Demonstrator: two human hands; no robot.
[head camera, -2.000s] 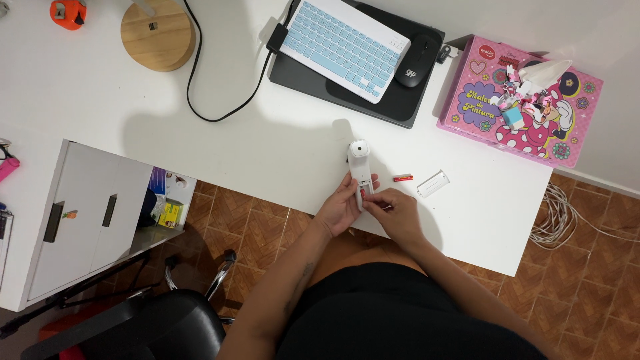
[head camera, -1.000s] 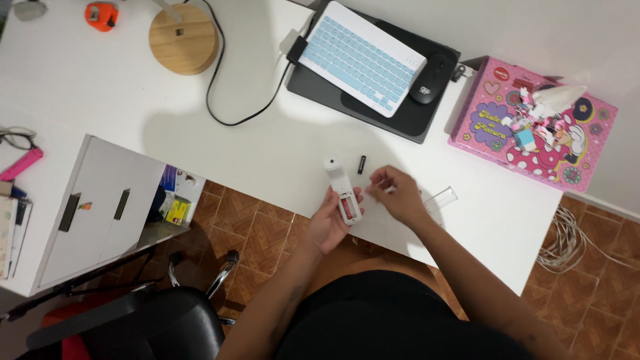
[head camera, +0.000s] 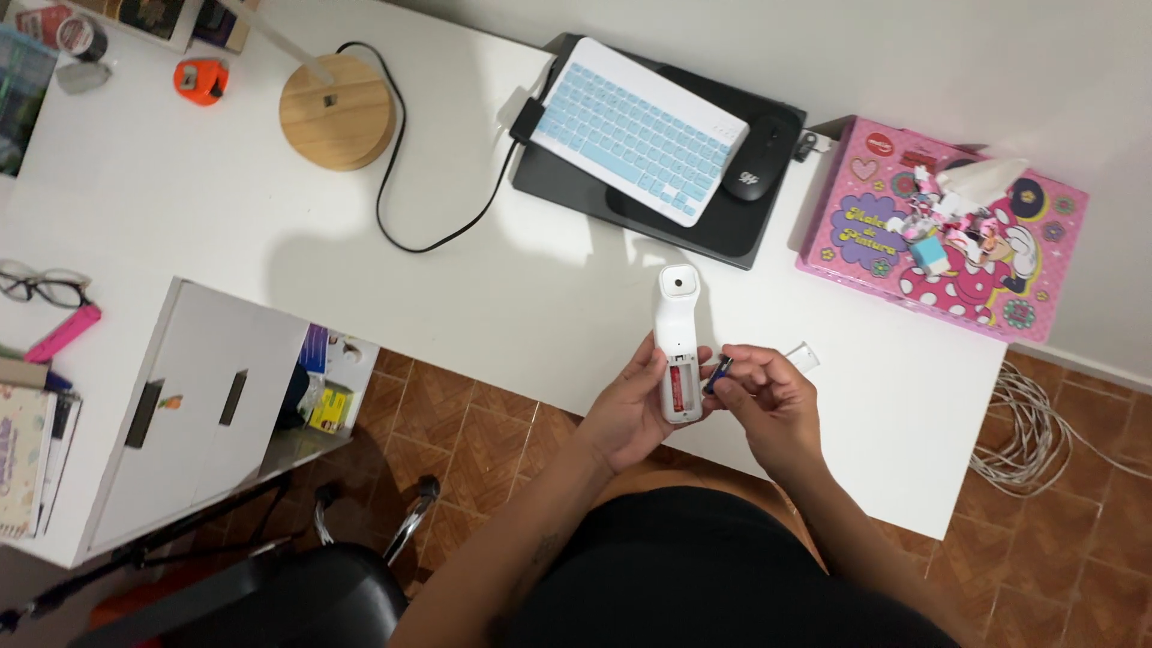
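Observation:
My left hand (head camera: 625, 409) holds a white infrared thermometer (head camera: 676, 328) near the desk's front edge, its battery compartment facing up. One red battery (head camera: 678, 389) lies in the compartment's left side; the slot beside it shows bare. Just right of the compartment, my right hand (head camera: 769, 400) pinches a dark battery (head camera: 718, 373) between thumb and fingers. A clear plastic cover (head camera: 802, 356) lies on the desk behind the right hand, partly hidden by it.
A light blue keyboard (head camera: 639, 130) and a black mouse (head camera: 757, 160) rest on a black laptop (head camera: 576, 180). To the right is a pink case (head camera: 945, 234); at the left are a wooden lamp base (head camera: 337, 112), a black cable (head camera: 405, 135) and eyeglasses (head camera: 45, 286). A chair (head camera: 270, 598) stands below.
The red battery that lay on the desk two seconds ago is gone from there. A dark battery lay on the desk one second ago; my right hand now holds a dark one beside the thermometer.

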